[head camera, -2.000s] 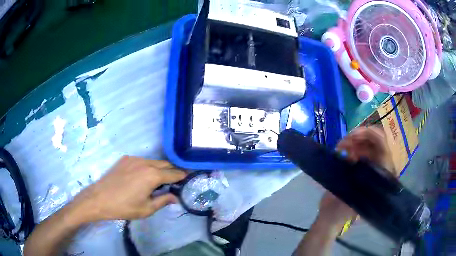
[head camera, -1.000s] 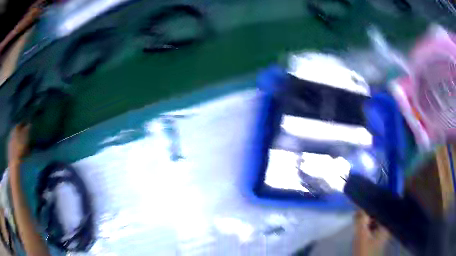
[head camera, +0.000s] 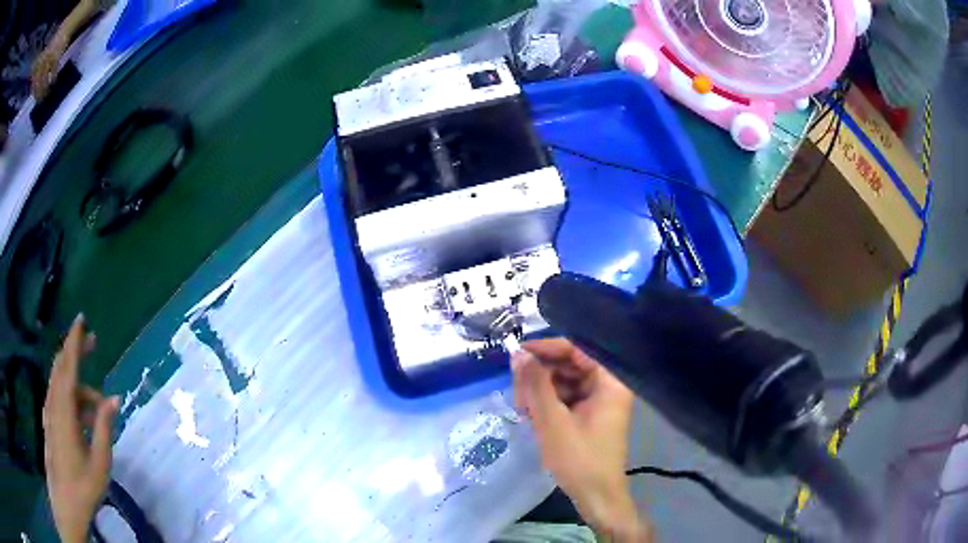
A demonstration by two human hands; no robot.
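The silver-white and black screw feeder (head camera: 456, 217) stands in a blue tray (head camera: 369, 371). My right hand (head camera: 582, 424) is at the feeder's front plate (head camera: 425, 323), thumb and fingertips pinched together; a small light tip shows there, but whether it is held is unclear. The thick black electric screwdriver (head camera: 679, 366) looms large above and right of this hand, its dark end over the plate's right side. My left hand (head camera: 80, 435) is at the far left, empty, fingers apart. A black headset part (head camera: 130, 514) lies partly hidden beside its wrist.
Black headsets (head camera: 138, 170) lie on the dark green conveyor (head camera: 244, 127) at upper left. Slim tools (head camera: 679, 242) lie in the tray's right side. A pink fan (head camera: 748, 32), a cardboard box (head camera: 839, 202) and cables are at right. Another person's hand (head camera: 48, 69) shows at top left.
Two seconds ago my left hand held a headset ring before the tray; now it is empty at far left. My right hand has come from behind the screwdriver to the feeder plate. The view has shifted.
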